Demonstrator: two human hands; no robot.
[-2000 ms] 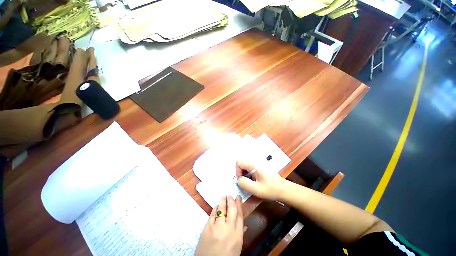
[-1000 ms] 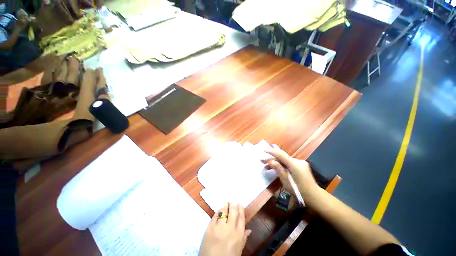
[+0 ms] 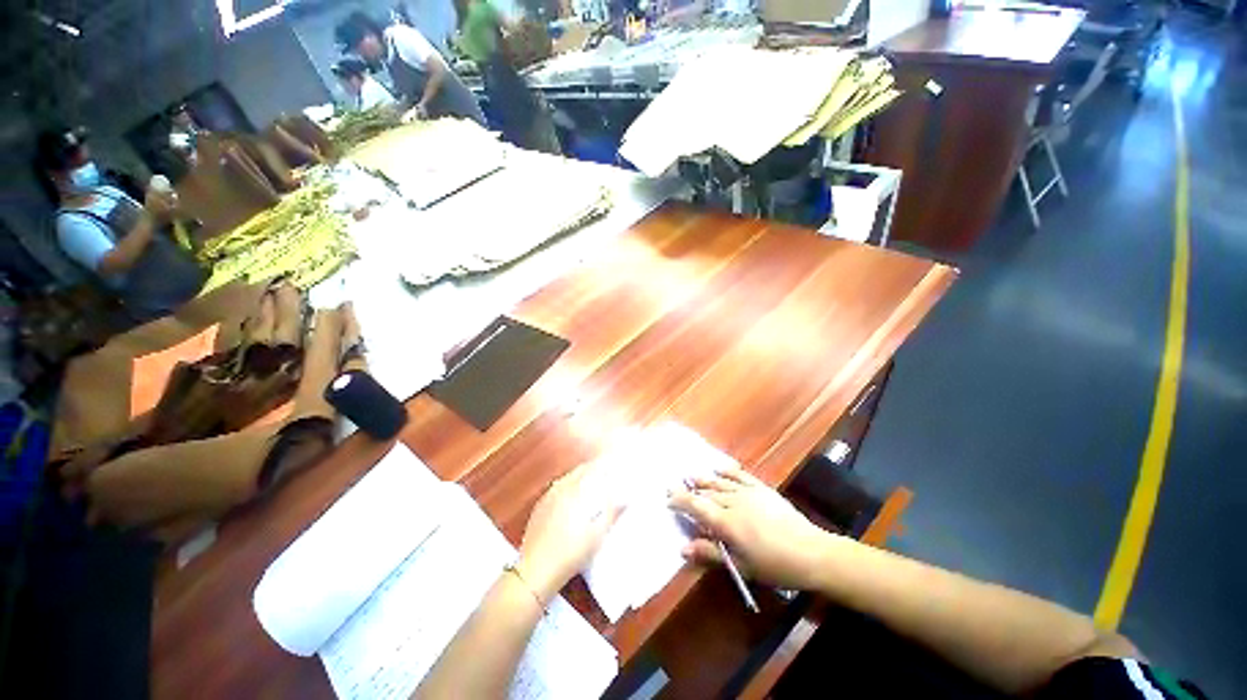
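Note:
White paper pattern sheets (image 3: 633, 563) lie on the wooden desk near its front edge, washed out by glare. My left hand (image 3: 564, 527) rests on their left part, fingers pointing forward; whether it grips a sheet is not clear. My right hand (image 3: 749, 527) lies on their right part and holds a thin pen (image 3: 739, 577), its barrel sticking out below the fingers. The record sheets (image 3: 410, 568) lie to the left, with the top pages curled back and handwritten lines below.
A dark flat rectangle (image 3: 499, 372) and a black rounded object (image 3: 365, 406) lie beyond the papers. Brown leather (image 3: 185, 472) is heaped at left. Yellow-green pieces (image 3: 280, 239) and pale sheets (image 3: 513, 226) lie on the white table. An open drawer (image 3: 807, 622) is below the desk edge. People stand at far left.
The view has tilted up, showing more of the workshop. My left hand has moved forward onto the pattern sheets. My right hand has come back over their right part, with the pen still held.

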